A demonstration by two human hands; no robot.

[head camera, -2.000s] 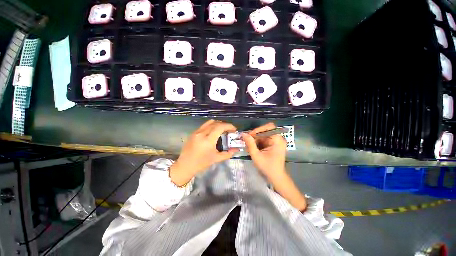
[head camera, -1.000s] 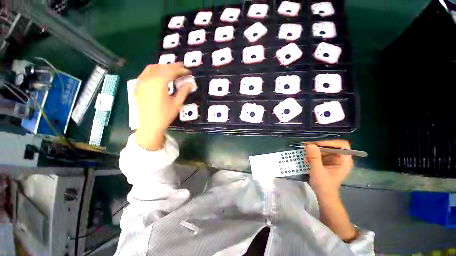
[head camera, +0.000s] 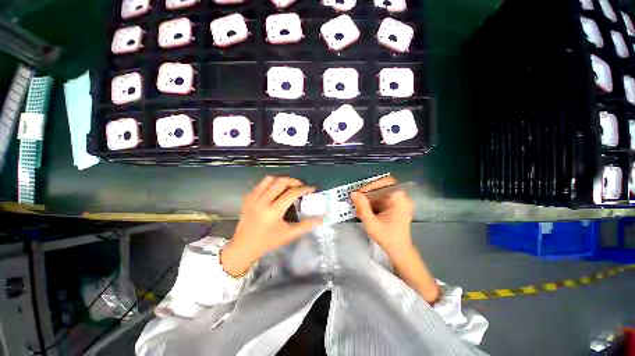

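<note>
My left hand point(head camera: 268, 219) holds a white housing point(head camera: 315, 204) by its edges at the bench edge, above my lap. My right hand point(head camera: 386, 212) holds grey tweezers point(head camera: 392, 190), which point left toward the housing. A sticker sheet point(head camera: 369, 182) with rows of small dark dots lies tilted under the tweezers and right fingers, close beside the housing. The tweezer tips are too small and blurred to tell if they hold a dot. The black blister tray point(head camera: 264, 157) in front holds white housings, with one pocket in the second row from the front empty.
A tall black tray stack point(head camera: 536, 153) stands at the right, its top tray filled with housings. At the left lie a pale-blue strip point(head camera: 81, 122), bundled spare sticker sheets point(head camera: 29, 153) and a pale slotted strip point(head camera: 12, 97). Blue bins point(head camera: 539, 240) are below the bench.
My left hand has moved from the tray to the bench edge with a housing. The right hand has turned its tweezers toward the left, over the sticker sheet. The view has shifted.
</note>
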